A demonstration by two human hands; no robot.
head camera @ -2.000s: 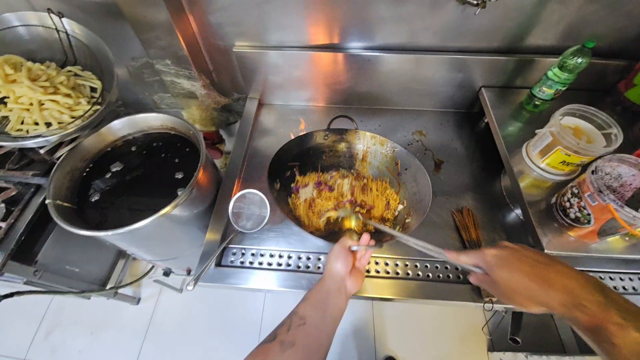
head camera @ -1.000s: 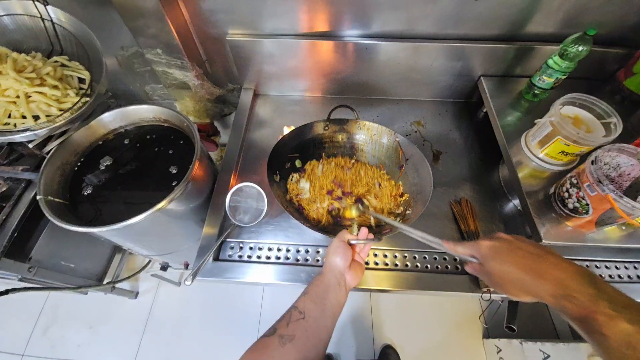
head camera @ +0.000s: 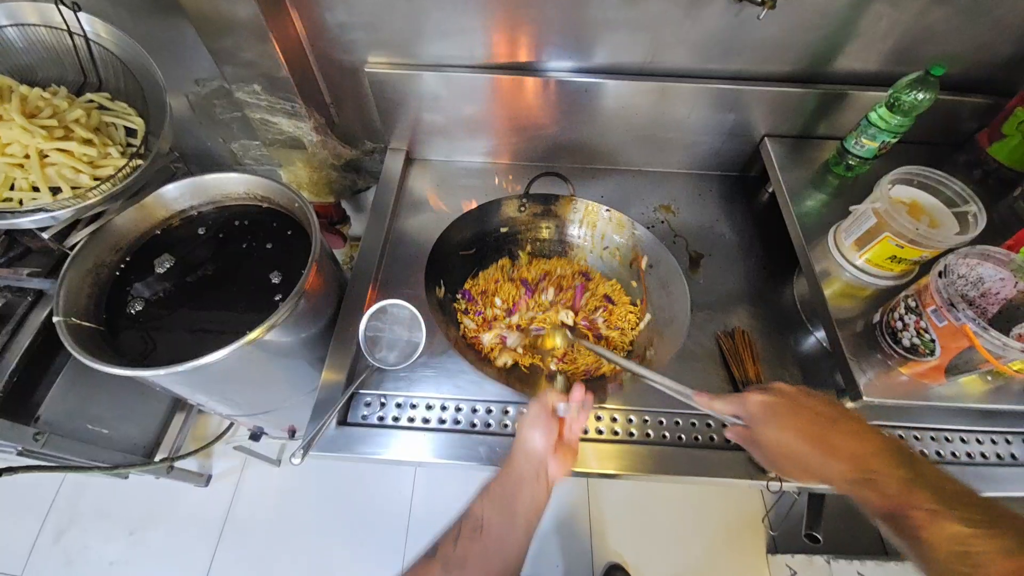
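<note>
A dark metal wok [head camera: 668,296] sits over the stove, flames showing at its back left rim. In it lie browned noodles [head camera: 604,308] with purple and pale pieces. My left hand [head camera: 554,424] is closed around the wok's near handle, most of which the fingers hide. A long-handled metal ladle [head camera: 640,370] is held in my right hand [head camera: 788,432], its bowl among the noodles near the wok's middle.
A round strainer [head camera: 392,334] lies left of the wok, beside a large pot [head camera: 200,360] of dark liquid. Fries [head camera: 64,144] fill a wire basket at upper left. On the right stand a green bottle [head camera: 884,124] and plastic tubs [head camera: 920,228]; a bamboo brush [head camera: 739,357] is nearer.
The noodles have shifted and spread within the wok, with more purple pieces showing than one second ago. Both hands keep their holds.
</note>
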